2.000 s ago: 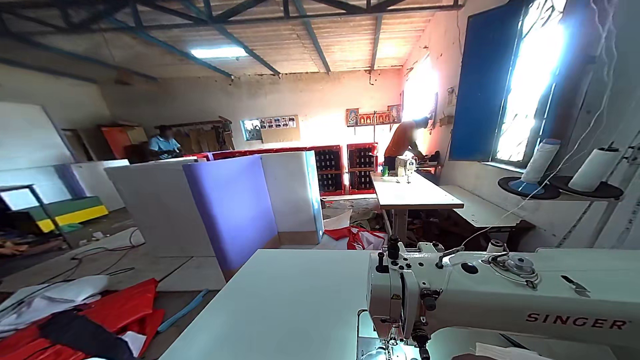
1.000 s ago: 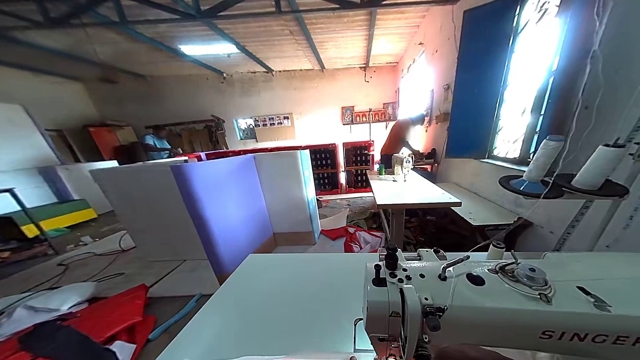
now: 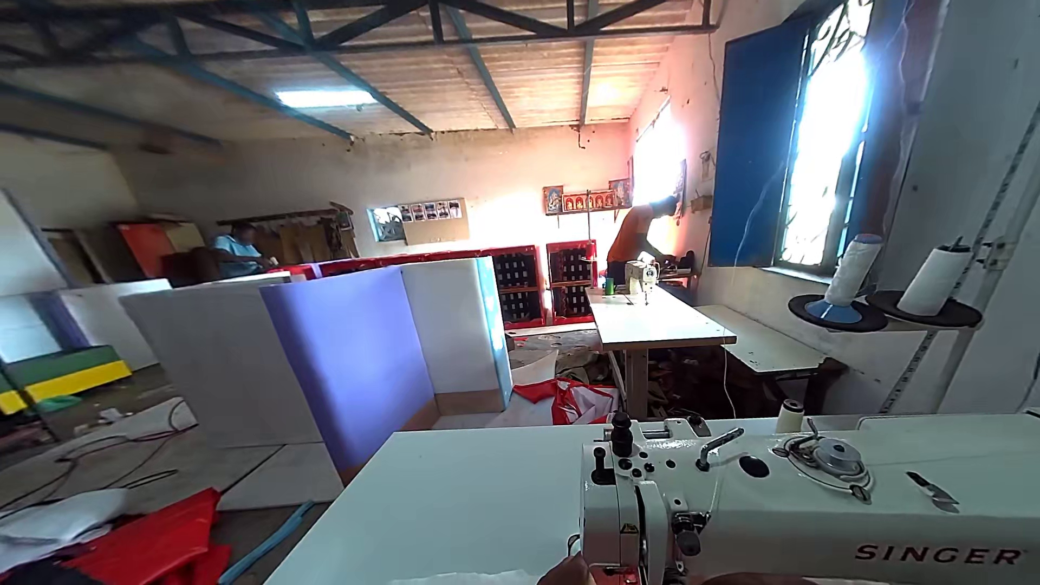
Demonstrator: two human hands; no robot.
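A white Singer sewing machine (image 3: 772, 504) stands on a pale table at the lower right, with its needle end toward the middle. At the bottom edge, a small part of my left hand (image 3: 566, 570) shows just left of the machine head. Part of my right hand (image 3: 756, 579) is below the machine arm. Most of both hands is cut off by the frame or hidden by the machine, so their grip cannot be told. A strip of white material (image 3: 467, 578) lies on the table left of my left hand.
White thread cones (image 3: 855, 264) stand on a holder at the right. Beyond the machine table (image 3: 455, 479) are purple and white panels (image 3: 349, 357) and another table (image 3: 658, 315) with a sewing machine. One person (image 3: 634, 236) bends near the window; another (image 3: 237, 250) is at the far left.
Part of my left hand now shows beside the machine head, where no hand shows one second ago. White material shows more plainly at the bottom edge.
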